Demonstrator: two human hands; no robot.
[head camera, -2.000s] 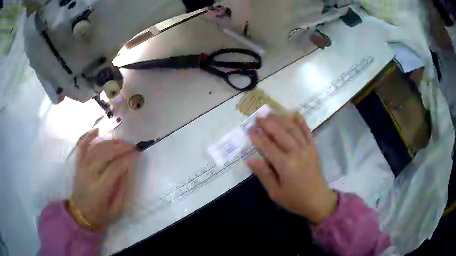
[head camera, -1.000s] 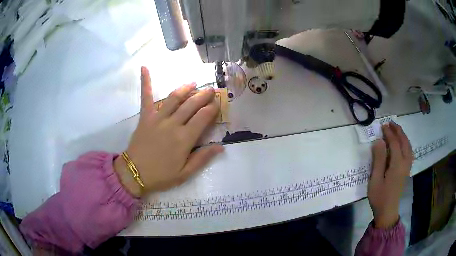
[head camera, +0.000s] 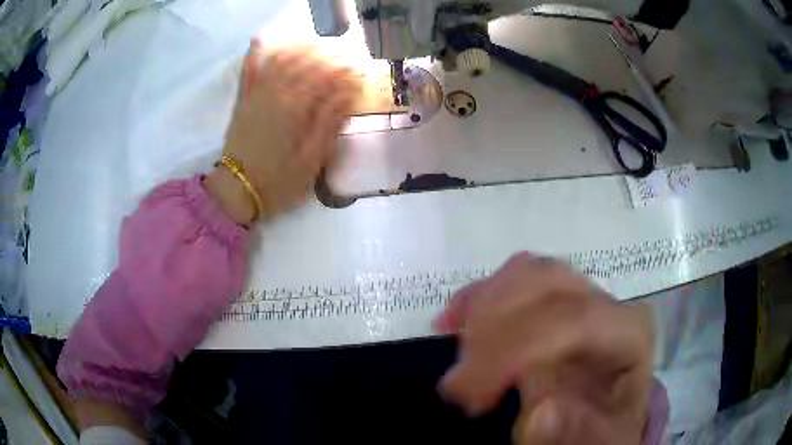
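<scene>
My left hand (head camera: 291, 126) lies left of the needle, over the lit white cloth (head camera: 187, 139) on the machine table; its fingers are blurred, and whether it grips anything is hidden. The presser foot (head camera: 399, 87) stands right of my left fingertips, with the shiny throat plate (head camera: 425, 94) beside it. My right hand (head camera: 551, 348) is blurred over the front table edge, fingers bent, with nothing visible in it. The paper label (head camera: 662, 185) lies on the table below the scissors handles.
Black-handled scissors (head camera: 599, 100) lie right of the cream ribbed knob (head camera: 472, 62). A pale thin tool (head camera: 638, 78) lies behind them. The printed ruler (head camera: 382, 295) runs along the front edge. White cloth (head camera: 690, 348) hangs at the right, and more is piled at the upper left (head camera: 104, 39).
My right hand has left the paper label and moved left and towards me. My left hand has moved away from the presser foot; the yellowish piece under it no longer shows clearly. The view has shifted.
</scene>
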